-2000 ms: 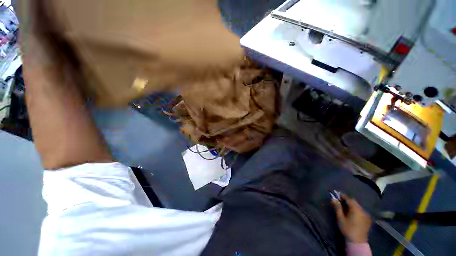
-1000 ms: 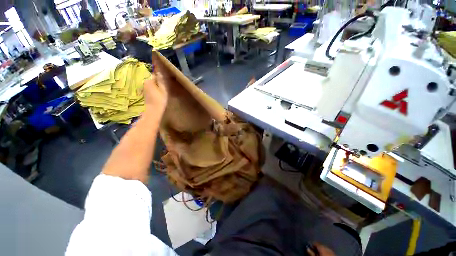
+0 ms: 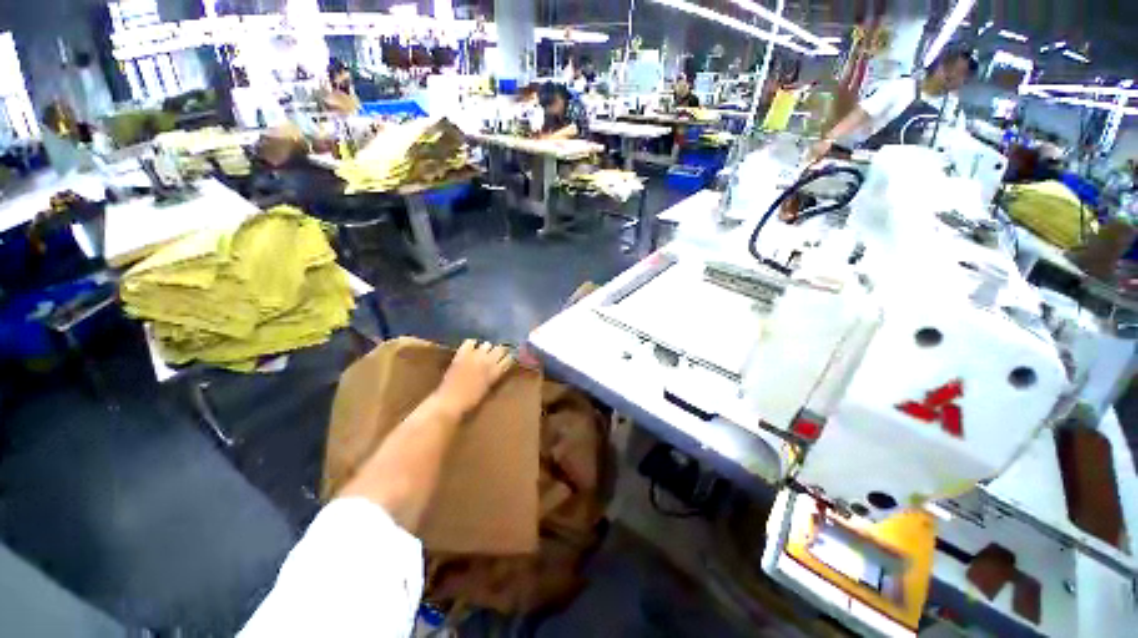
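Observation:
A large tan-brown bag panel (image 3: 493,480) lies over the front of the slumped pile of brown panels (image 3: 577,464), beside the white machine table. My left hand (image 3: 474,378) is at the panel's top edge, with its fingers over that edge; the thumb is hidden. My right hand is out of the picture. The pattern sewer (image 3: 930,374), a white head with a red logo, stands at the right. Its orange-yellow clamp plate (image 3: 920,567) is below the head.
The white machine table (image 3: 637,343) has its corner close to the pile. Small brown pieces (image 3: 992,570) and a larger brown piece (image 3: 1089,480) lie at the right. Yellow-green stacks (image 3: 250,293) stand on side tables at left. A person (image 3: 917,106) stands behind the machine.
The panel that my left hand held raised at an angle now lies against the pile. My left hand has moved down and right. My right hand has left the picture, and the view has tilted up.

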